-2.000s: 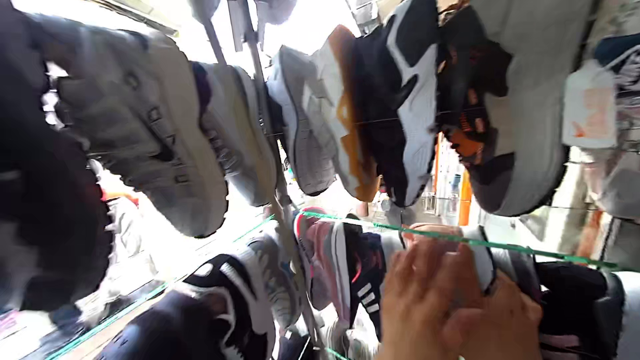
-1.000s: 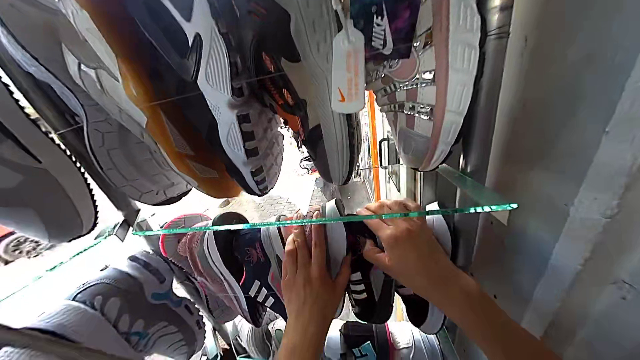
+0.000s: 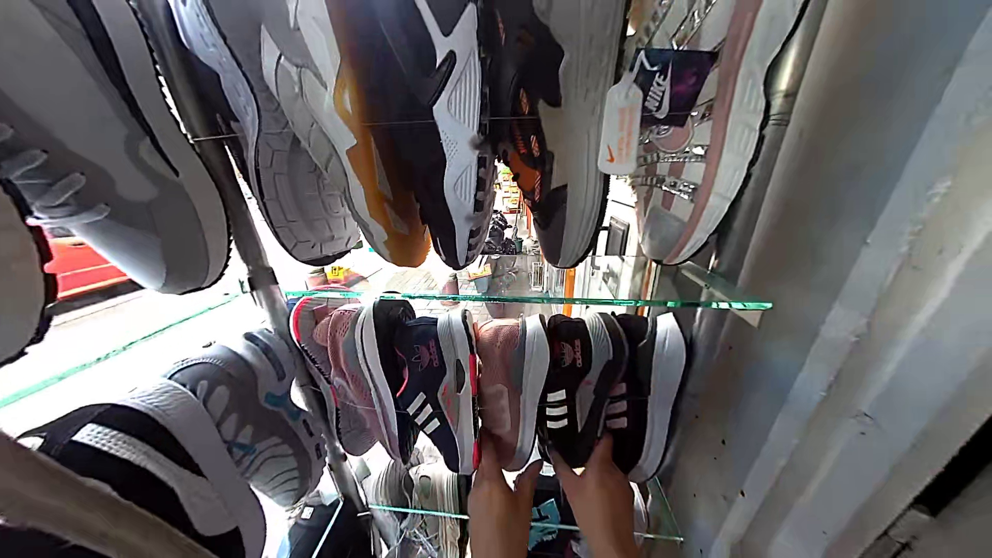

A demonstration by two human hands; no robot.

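Observation:
Sneakers stand in a tight row below the edge of a glass shelf. The fingers of my left hand (image 3: 502, 496) touch the lower end of a pink mesh sneaker (image 3: 500, 387). Close on its right, my right hand (image 3: 595, 492) has its fingers at the lower ends of a black Adidas sneaker with white stripes (image 3: 570, 387) and the black sneaker with a white sole (image 3: 659, 395) beside it. Left of the pink one is a navy Adidas sneaker (image 3: 426, 380). Some fingertips are hidden behind the shoes, so a firm hold on either side cannot be told.
The glass shelf edge (image 3: 527, 299) crosses above the row. Large sneakers, one with a white hang tag (image 3: 620, 128), fill the level above. A metal post (image 3: 260, 279) and grey sneakers (image 3: 248, 418) are on the left, a metal wall (image 3: 852, 310) on the right. A lower glass shelf (image 3: 418, 511) holds more shoes.
Both hands have moved from the upper part of the row, near the glass edge, down to the lower ends of the shoes. The view has shifted.

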